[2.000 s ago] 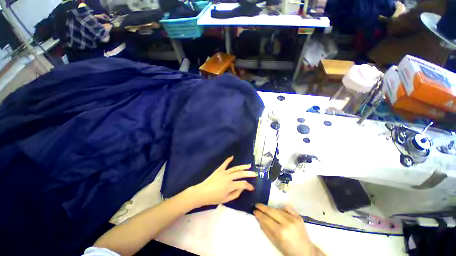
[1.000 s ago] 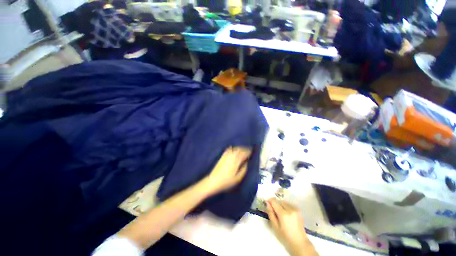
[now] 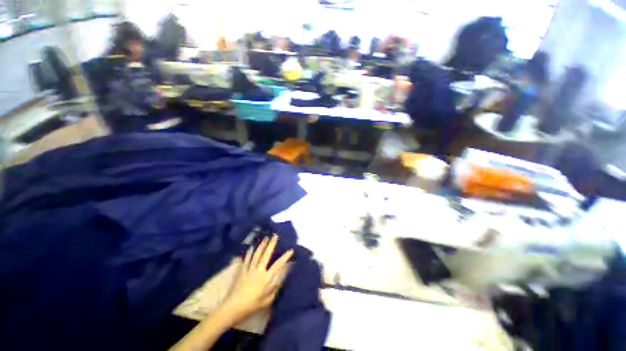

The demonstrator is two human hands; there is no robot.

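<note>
The navy garment pile [image 3: 158,185] fills the left of the view and spreads onto the white table. A separate-looking fold of navy cloth [image 3: 299,301] hangs toward the table's front edge. My left hand [image 3: 261,277] lies flat on the cloth's left edge with its fingers spread; whether it grips any cloth cannot be told. My right hand is not in view. The white sewing machine [image 3: 535,257] stands at the right, blurred. The needle area [image 3: 368,230] shows to the right of the cloth, apart from it.
A dark phone [image 3: 424,260] lies by the machine arm. Behind the machine are an orange and white box [image 3: 494,179] and a white thread cone [image 3: 429,168]. An orange stool [image 3: 290,150], a turquoise basket [image 3: 257,106] and a person [image 3: 127,82] are farther back.
The view has tilted up and blurred. The cloth has moved left and forward off the needle area, toward the table's front edge. My left hand has moved left and down; my right hand has left the picture.
</note>
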